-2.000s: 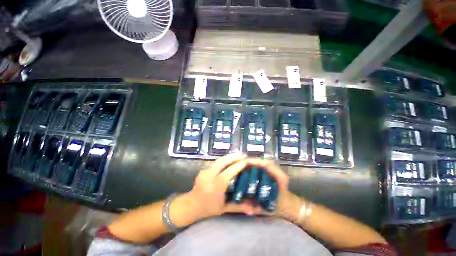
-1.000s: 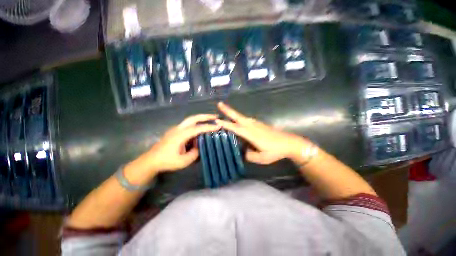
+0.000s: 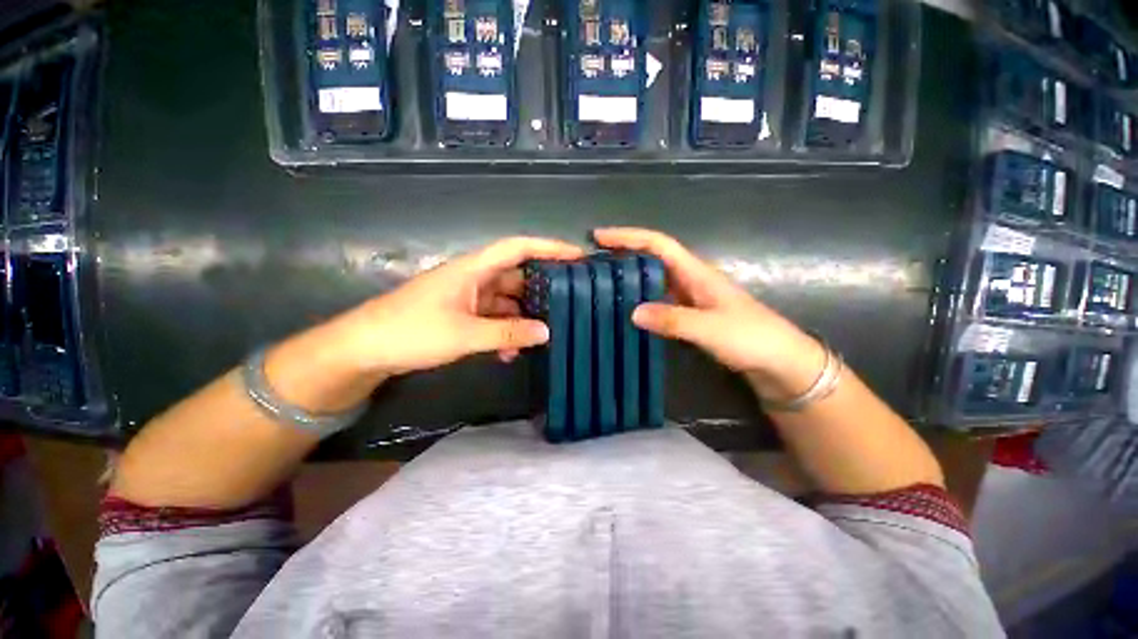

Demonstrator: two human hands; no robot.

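Note:
A row of several dark blue-teal phones stands on edge, side by side, at the belt's near edge against my body. My left hand holds the row from the left, thumb on the near side and fingers curled behind. A keypad shows on the leftmost phone. My right hand holds the row from the right, thumb on top and fingers at the far end. A clear blister tray lies beyond my hands, with phones back-up in its near pockets, white labels showing.
Another clear tray with phones lies at the left edge, cut off. More trays with phones lie at the right. The dark green shiny belt runs between them.
The view has moved down and closer, so the fan and beige board are out of frame. The phones, bunched in both hands earlier, now stand in an even row, with both hands gripping its sides.

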